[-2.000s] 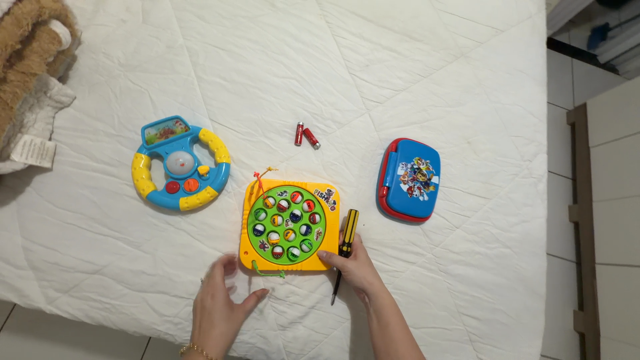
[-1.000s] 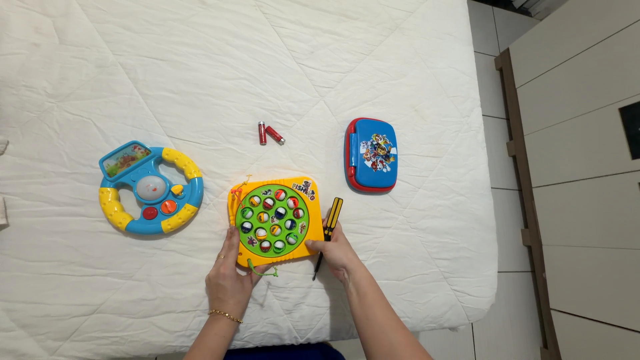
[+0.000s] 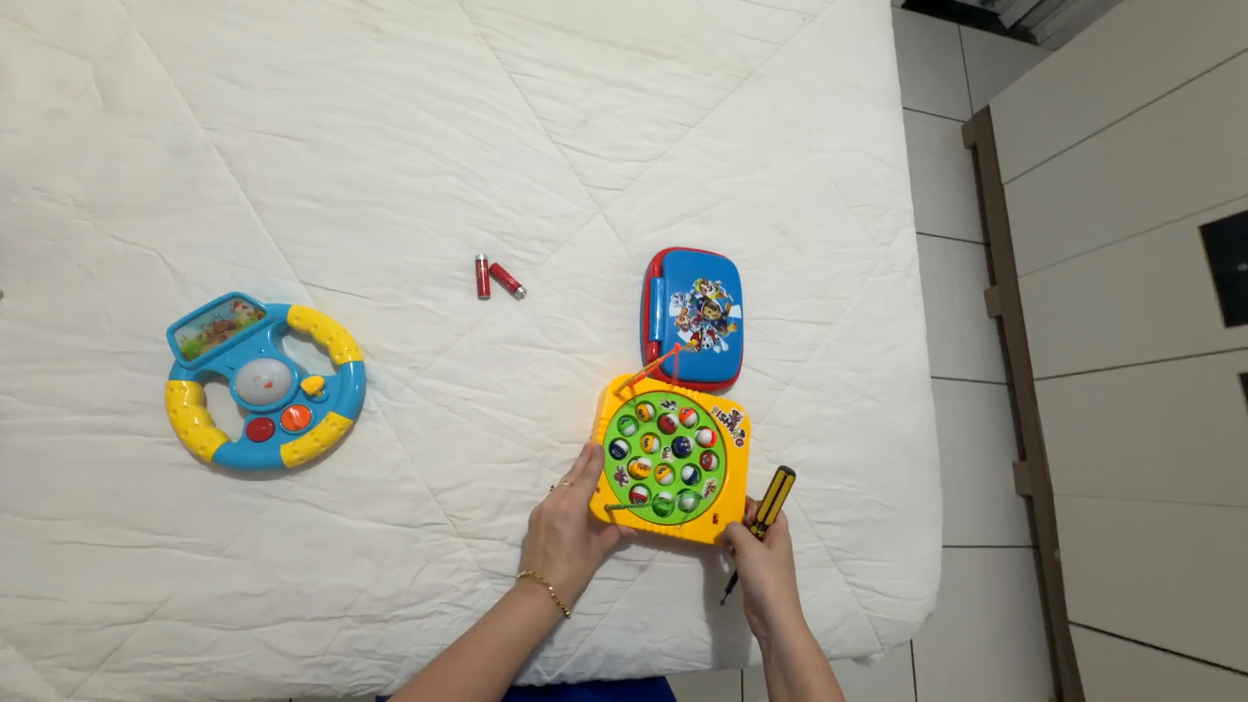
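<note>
A yellow toy fishing game [image 3: 673, 458] with a green round disc of small fish is held between my hands at the bed's near edge. My left hand [image 3: 575, 526] grips its left side, thumb at the lower edge. My right hand [image 3: 765, 561] pinches its lower right corner and also holds a screwdriver [image 3: 773, 502] with a yellow and black handle, its tip pointing down. An orange toy rod [image 3: 648, 369] sticks up from the game's upper left, over the edge of a blue and red toy case [image 3: 694, 317]. A green rod [image 3: 626, 506] lies at the lower left.
Two red batteries [image 3: 494, 278] lie on the white quilt [image 3: 409, 195]. A blue and yellow toy steering wheel [image 3: 265, 381] rests at the left. Beyond the bed's right edge are floor tiles [image 3: 975, 409] and a pale cabinet [image 3: 1150, 419] with brown trim.
My left hand, apart from the game two seconds ago, now holds its left side. The game has moved right, close to the blue case. The view has shifted.
</note>
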